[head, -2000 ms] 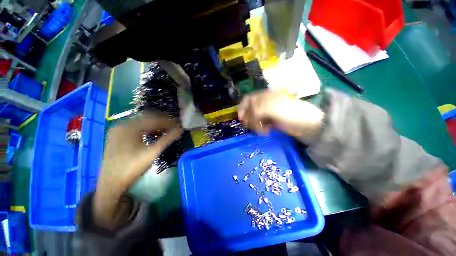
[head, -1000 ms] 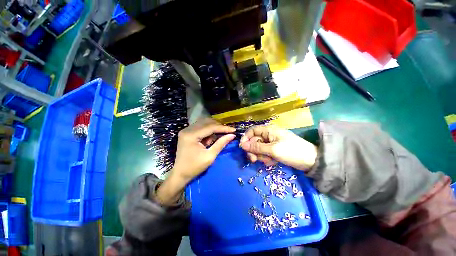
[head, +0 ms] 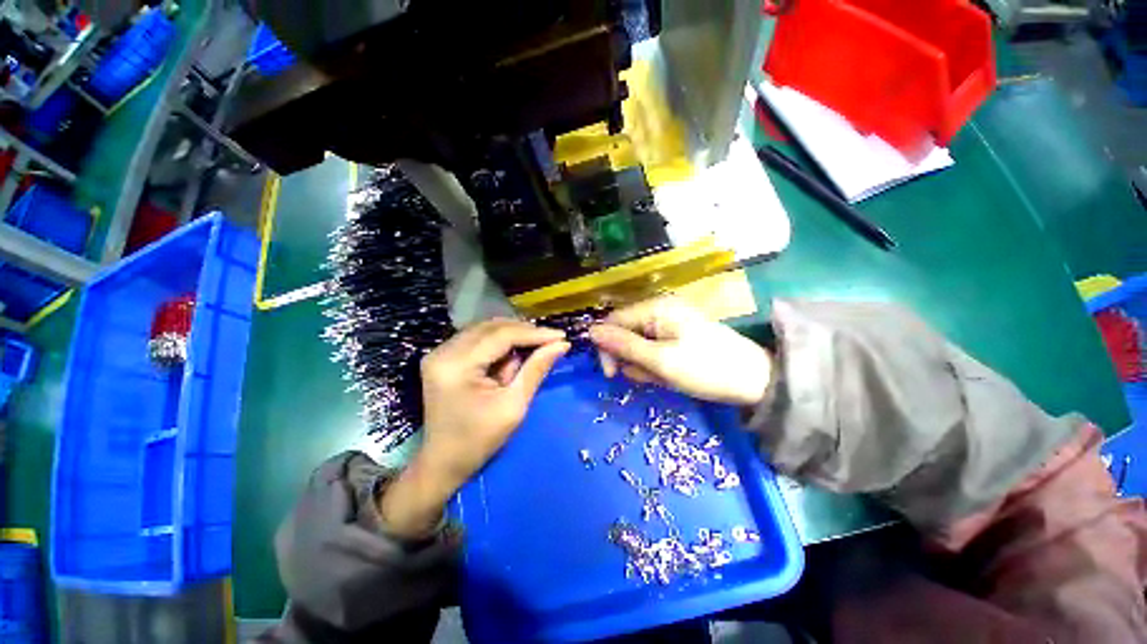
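My left hand and my right hand meet fingertip to fingertip over the back edge of the blue parts tray. Between their pinched fingertips is a short dark wire lead, mostly hidden; its ends cannot be made out. Small shiny terminals lie scattered in the tray's right half. More dark leads lie just behind the fingers, below the yellow ledge. A large bristly pile of black wires with silver tips is left of the press.
The dark press head hangs above the die. A divided blue bin at far left holds a red-and-silver bundle. At upper right are a red bin, white paper and a black pen-like rod.
Two seconds ago my hands were apart, the left near the wire pile, the right by the yellow ledge. They came together one second ago and remain so. The view has shifted slightly.
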